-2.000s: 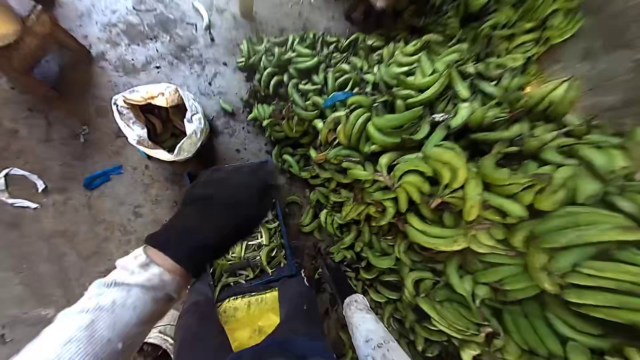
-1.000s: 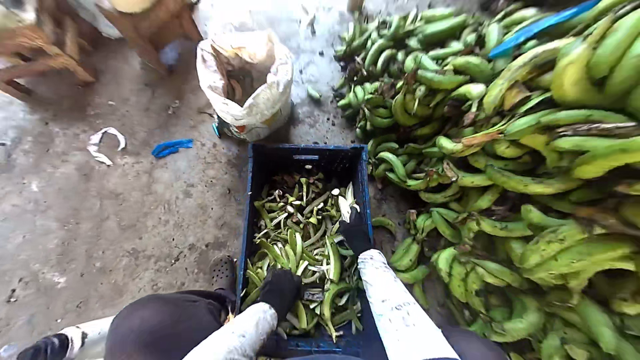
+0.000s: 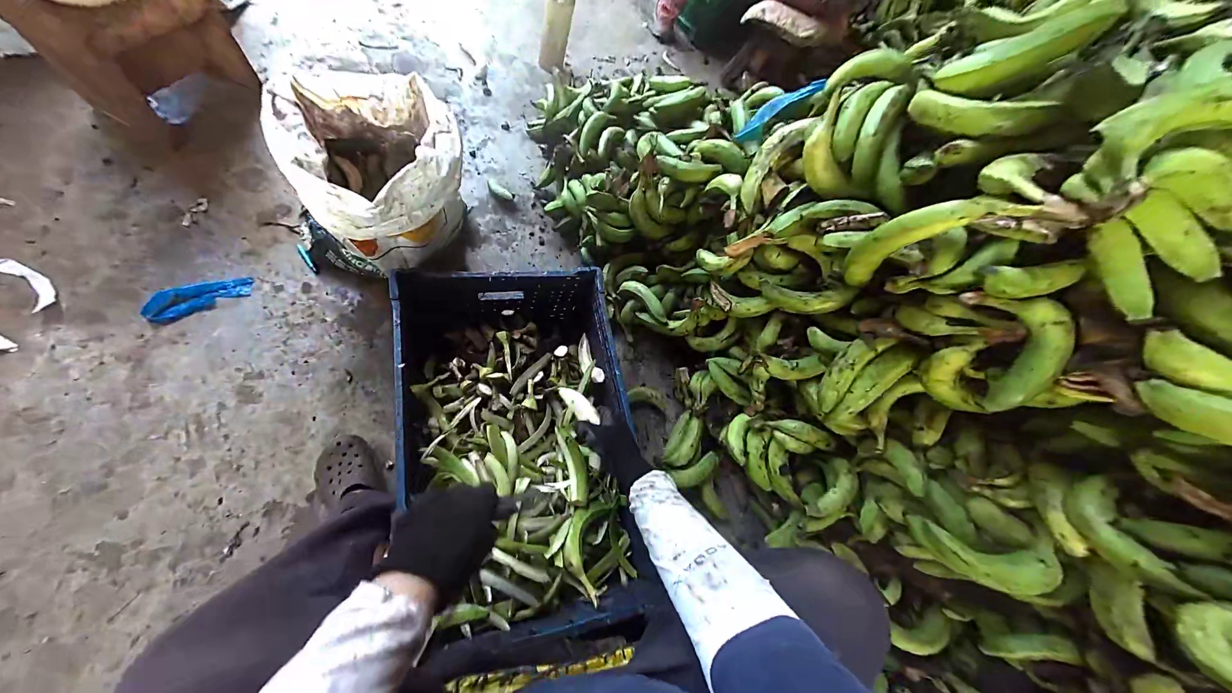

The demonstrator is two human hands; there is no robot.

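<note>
A dark blue plastic crate (image 3: 402, 385) stands between my knees, partly filled with green plantain peels (image 3: 510, 452). Over its near left part is my left hand (image 3: 448, 534), in a black glove, its fingers pointing right above the peels; whether it holds anything is not plain. At the crate's right wall is my right hand (image 3: 616, 448), also black-gloved, around the lower end of a pale peeled plantain (image 3: 579, 404). Immediately right of the crate lies a large heap of green plantains (image 3: 847, 385).
A white woven sack (image 3: 423, 192) with dark contents stands beyond the crate's far left corner. Blue plastic scraps (image 3: 197, 298) and white strips (image 3: 34, 284) lie on the concrete floor at left. Wooden furniture (image 3: 144, 58) is at the upper left, a post (image 3: 556, 34) at the top.
Two seconds ago my left arm reached across the crate; one second ago both hands were inside it, the right at a pale piece as now. The view has shifted.
</note>
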